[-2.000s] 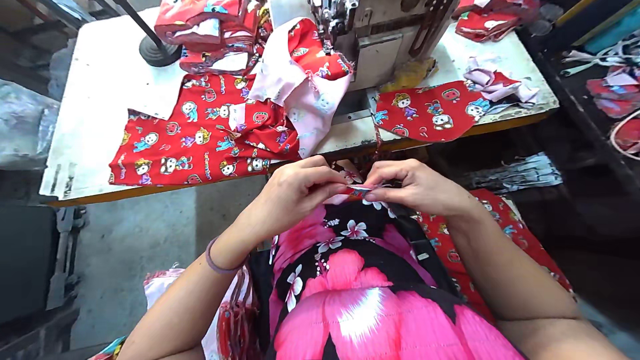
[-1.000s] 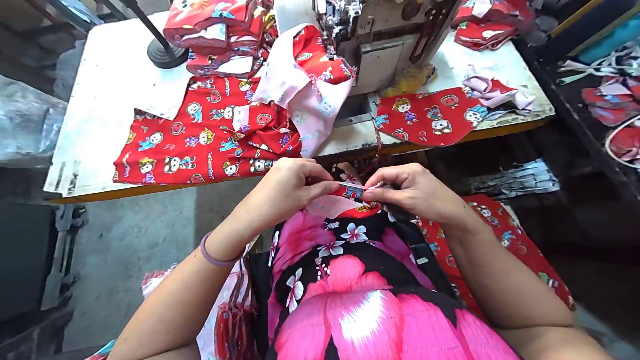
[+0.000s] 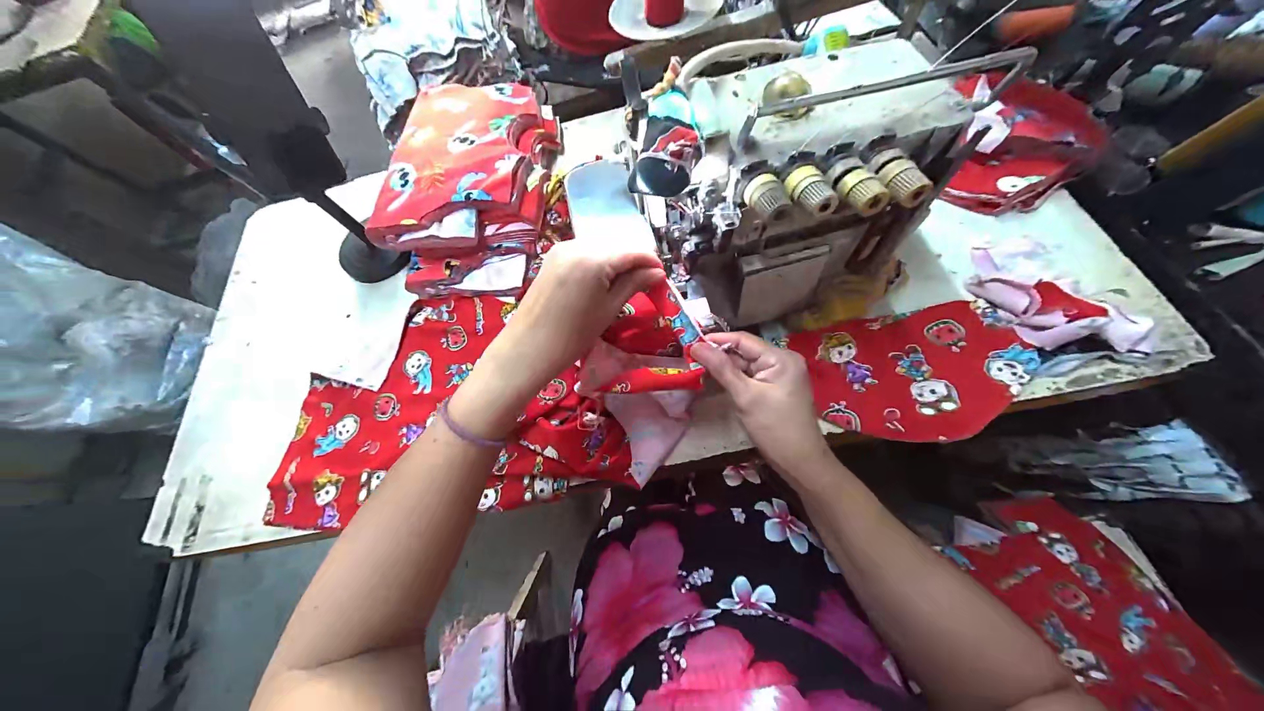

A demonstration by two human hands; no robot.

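Observation:
Just in front of the needle area of an overlock sewing machine (image 3: 790, 237), my left hand (image 3: 592, 296) pinches the upper end of a folded edge of red printed fabric (image 3: 676, 314). My right hand (image 3: 755, 380) grips the same edge lower down, between thumb and fingers. The edge is stretched between both hands, and its pale underside hangs below. More red cartoon-print fabric (image 3: 434, 385) lies spread on the white table to the left, partly behind my left forearm. A curved red printed piece (image 3: 899, 370) lies flat to the right of the machine.
Folded red fabric pieces (image 3: 459, 168) are stacked left of the machine, beside a black lamp stand (image 3: 370, 259). Crumpled pink and red scraps (image 3: 1066, 306) lie near the table's right edge. More red fabric (image 3: 1096, 592) sits low at the right. The white table's (image 3: 232, 395) front edge runs before me.
Both hands have risen from near my lap to the machine, still holding the fabric edge. The pale and red cloth hanging at the machine's front is now around my hands. The view has tilted up.

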